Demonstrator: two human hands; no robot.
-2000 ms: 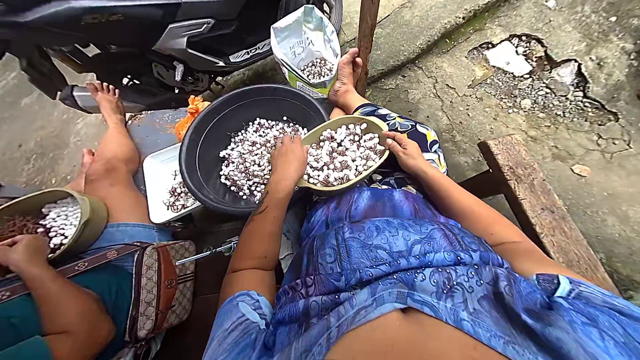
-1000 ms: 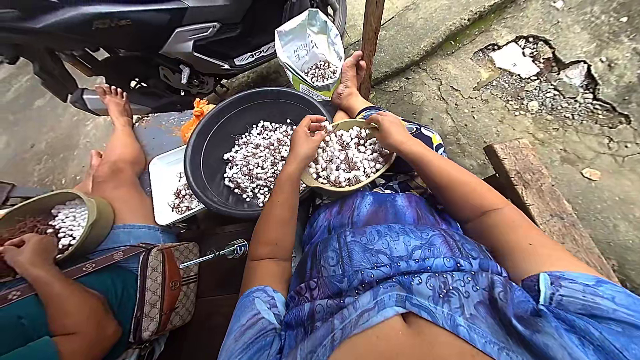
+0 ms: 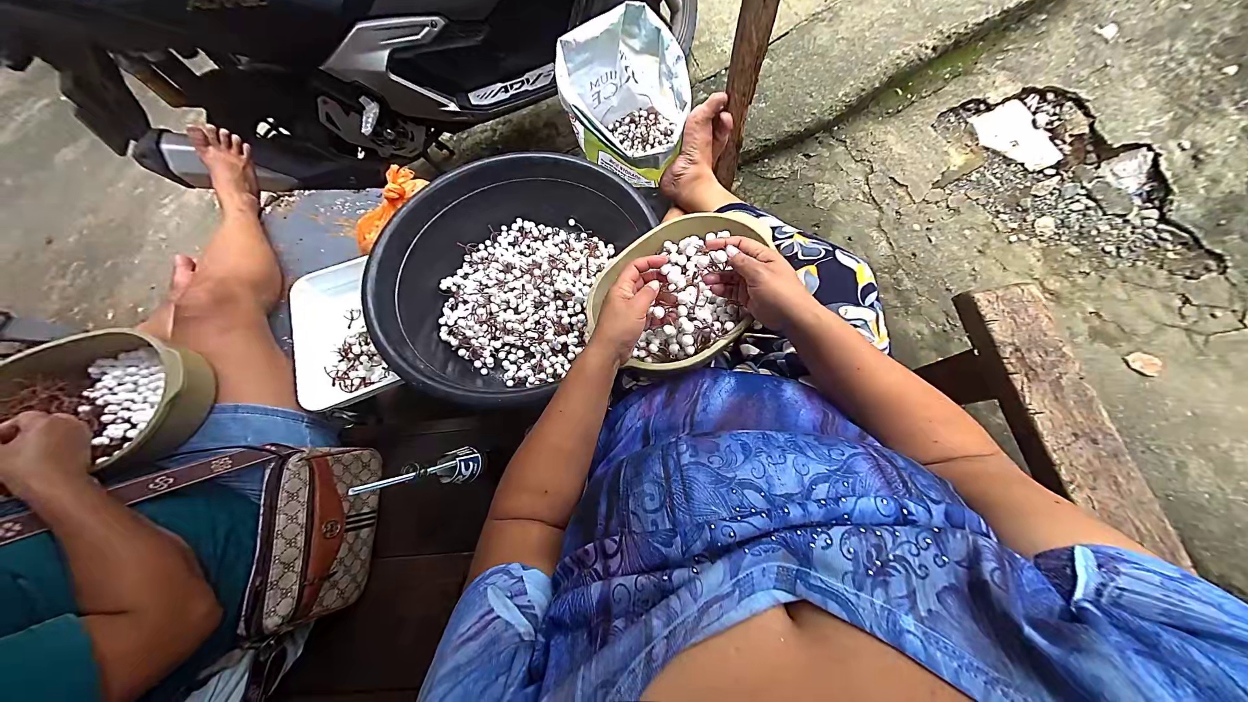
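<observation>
An olive-green plastic bowl (image 3: 600,292) rests on my lap, filled with small white balls on thin reddish-brown stems (image 3: 687,317). Over its left side is my left hand (image 3: 629,302), thumb and fingers close together at the pieces. My right hand (image 3: 760,278) reaches over the right side, its fingertips among the white balls. Whether either hand grips a piece is too small to tell. Touching the bowl on the left, a large black basin (image 3: 507,171) holds a heap of the same stemmed balls (image 3: 526,297).
Left of the basin lies a white tray (image 3: 312,341) with more pieces. Behind stand an open bag (image 3: 624,78) with pieces, an orange plastic bag (image 3: 388,210) and a motorcycle (image 3: 390,78). A co-worker's bowl (image 3: 190,390) is at far left; a wooden beam (image 3: 1072,419) lies right.
Two seconds ago my hands held the bowl by its sides, tilted beside the basin. It then came onto my lap, and both hands have moved in over its contents.
</observation>
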